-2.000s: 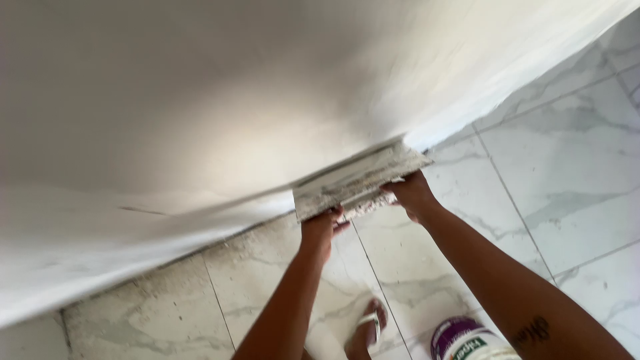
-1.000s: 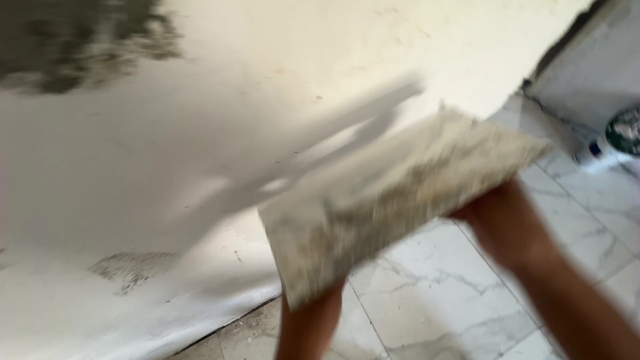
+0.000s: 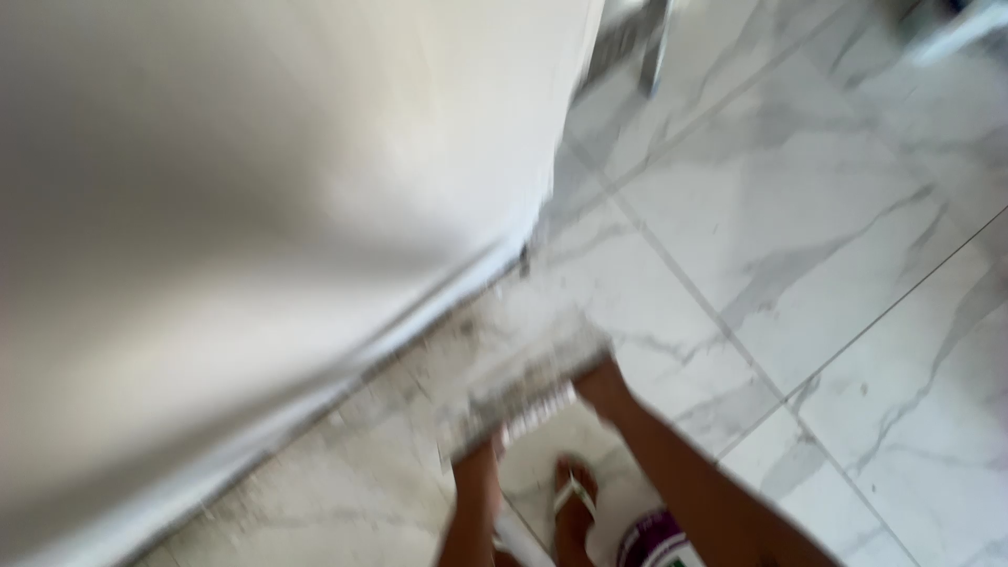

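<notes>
A wide flat plastering blade, blurred and smeared with plaster, is held low over the floor tiles, a short way from the foot of the wall. My left hand grips its near left end, and my right hand grips its right end. Between the hands a pale ridged edge or handle shows under the blade. The white plastered wall fills the upper left, with shadow across it. Most of my fingers are hidden beneath the blade.
Marbled floor tiles spread right of the wall, with dusty residue along its base. A sandalled foot and a purple-and-white bucket are at the bottom. Blurred objects lie at the top right, and a narrow upright piece stands beyond the wall's corner.
One second ago the blade was raised in front of the wall, its plaster-smeared face showing; now both hands hold it lower, over the floor. The view has swung strongly.
</notes>
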